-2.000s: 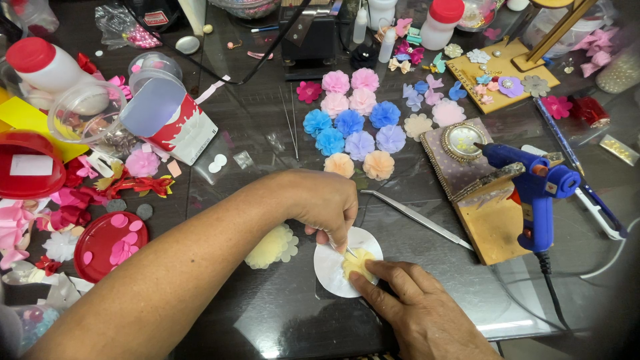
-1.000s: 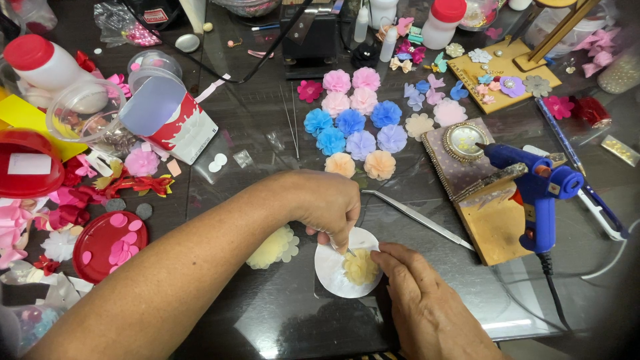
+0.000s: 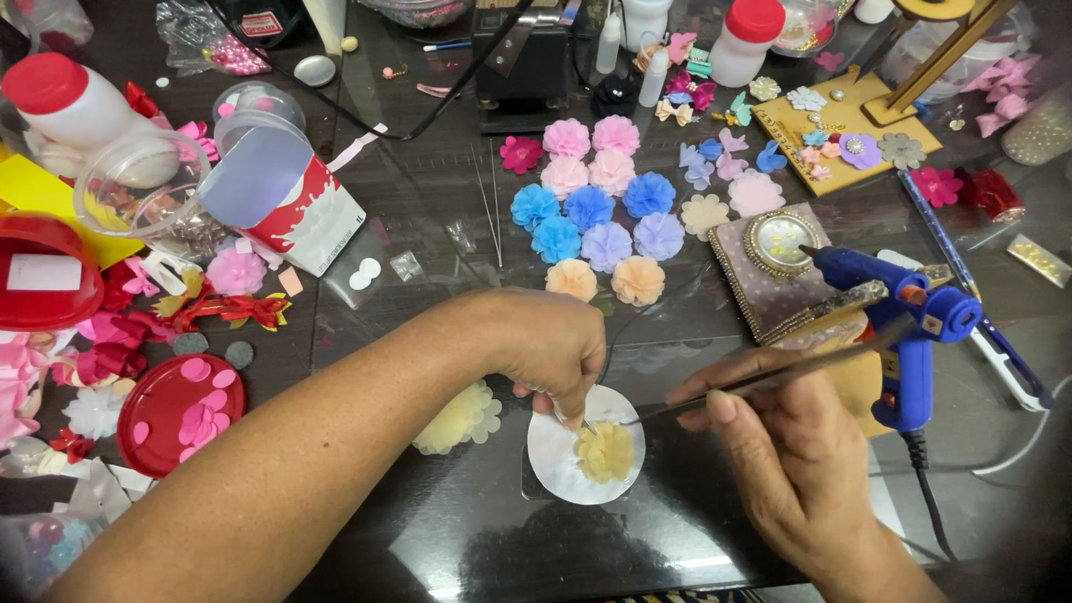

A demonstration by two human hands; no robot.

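My left hand (image 3: pixel 557 356) reaches over a white round disc (image 3: pixel 557 465), its fingertips pinching the end of a thin, mostly hidden item at the edge of a pale yellow fabric flower (image 3: pixel 606 452). The flower lies on the disc. In my right hand (image 3: pixel 783 444), to the right of the disc, is a pair of metal tweezers (image 3: pixel 754 381), pinched between thumb and fingers, tips pointing left toward the flower. Scalloped pale yellow fabric pieces (image 3: pixel 461 419) lie beside my left forearm.
A blue glue gun (image 3: pixel 904 335) stands at right by a beaded box (image 3: pixel 766 268). Beyond my hands are rows of fabric flowers (image 3: pixel 589 206). At left are an open carton (image 3: pixel 306 213), a red lid (image 3: pixel 182 414) with pink discs, and ribbon scraps.
My right hand has lifted off the disc and moved right, and now holds the tweezers, which lay on the table above it before. My left hand has stayed at the flower.
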